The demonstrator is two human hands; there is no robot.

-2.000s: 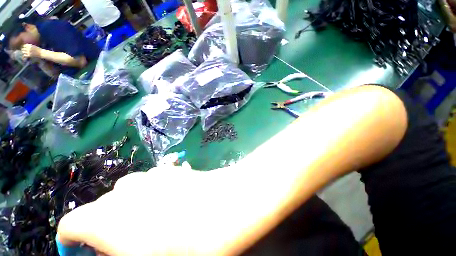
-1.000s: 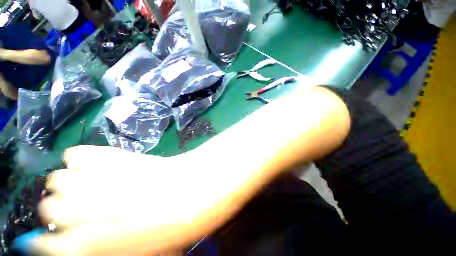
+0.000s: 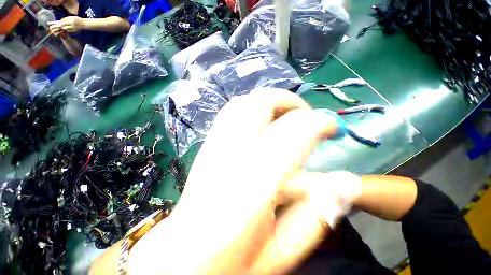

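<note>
My left hand (image 3: pixel 269 134) is in the middle of the view, badly overexposed, its wrist with a metal band at the lower left. My right hand (image 3: pixel 323 196) reaches in from the right below a black sleeve and overlaps it. A blue finger cover (image 3: pixel 338 124) shows at the fingertips. What either hand holds is hidden by glare and overlap. Red-and-blue-handled pliers (image 3: pixel 362 108) lie just beyond the fingers, jaws hidden. Green-and-white-handled pliers (image 3: pixel 344 92) lie behind them. The harness pile (image 3: pixel 81 188), black with white connectors and green bits, lies at left.
Clear plastic bags (image 3: pixel 250 70) with dark contents stand behind my hands. More bags (image 3: pixel 137 70) stand at the back left. Black cables (image 3: pixel 447 37) lie at the back right of the green worktop (image 3: pixel 398 86). A person (image 3: pixel 97 21) works at the far left. A pale post (image 3: pixel 282 24) rises among the bags.
My right hand has moved from the harness pile at left back to the middle right. My left hand and banded wrist now show in the middle. The view has shifted, and the small black pieces are hidden.
</note>
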